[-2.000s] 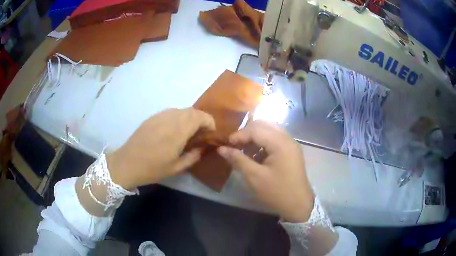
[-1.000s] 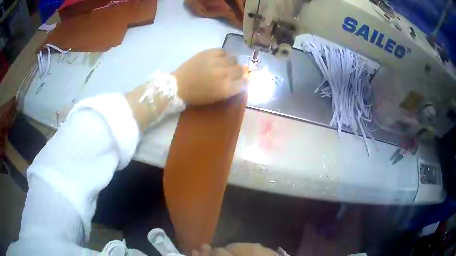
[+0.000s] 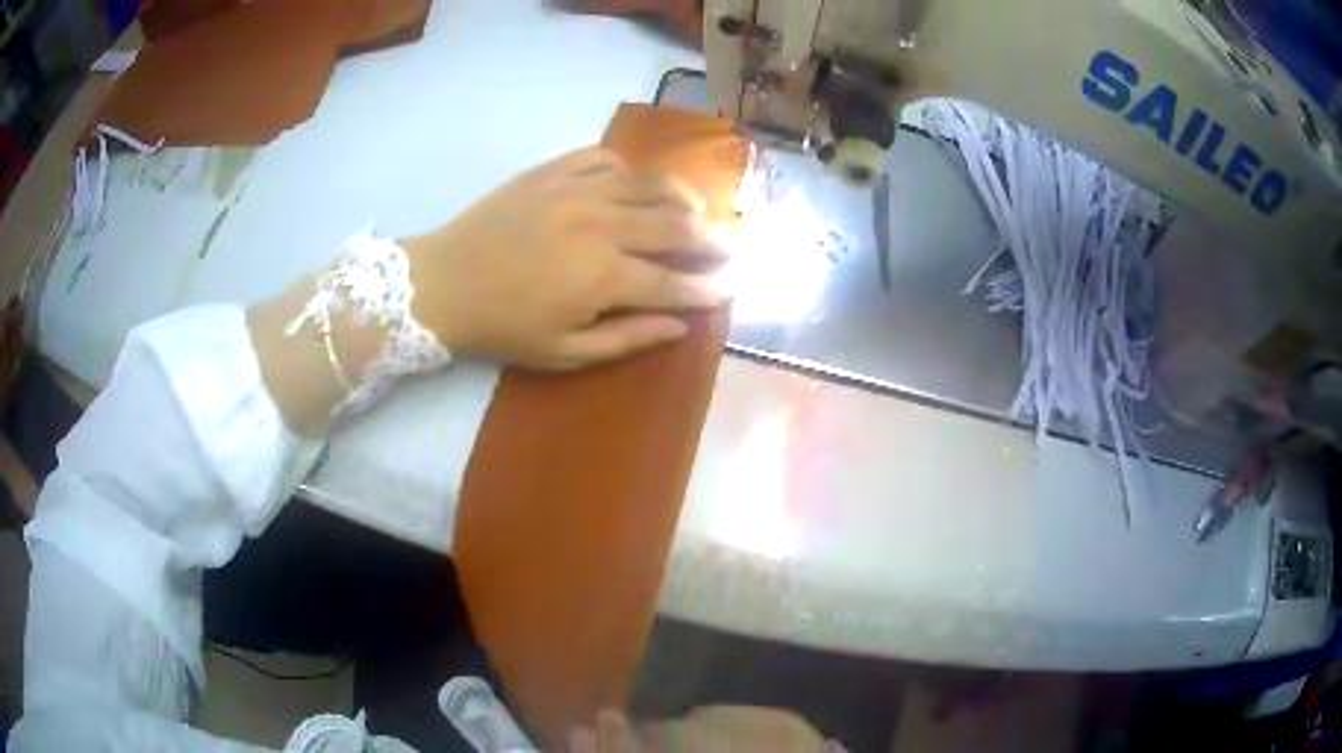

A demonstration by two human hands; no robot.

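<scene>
A rust-brown fabric panel (image 3: 581,500) runs from beside the needle down over the table's front edge. Its upper end lies left of the presser foot (image 3: 754,165), in bright glare. My left hand (image 3: 567,265) lies flat on the panel just left of the needle area, palm down, fingers slightly apart and pointing right. My right hand (image 3: 721,731) is at the bottom edge of the picture, mostly cut off, its fingertips closed on the panel's lower end. The cream machine head (image 3: 1016,74), lettered SAILEO, stands above the metal bed (image 3: 927,331).
White-lilac tapes (image 3: 1067,294) are heaped right of the needle. Snips with a reddish part (image 3: 1236,497) lie at the right. A brown panel stack (image 3: 221,81) is at the upper left, with loose white strips (image 3: 91,184) beside it. A dark brown piece shows at the top edge.
Two seconds ago both hands pinched the panel near the table's front. My right hand has gone down to its lower end. Since one second ago, my left hand has slid down-left, uncovering the panel's upper end.
</scene>
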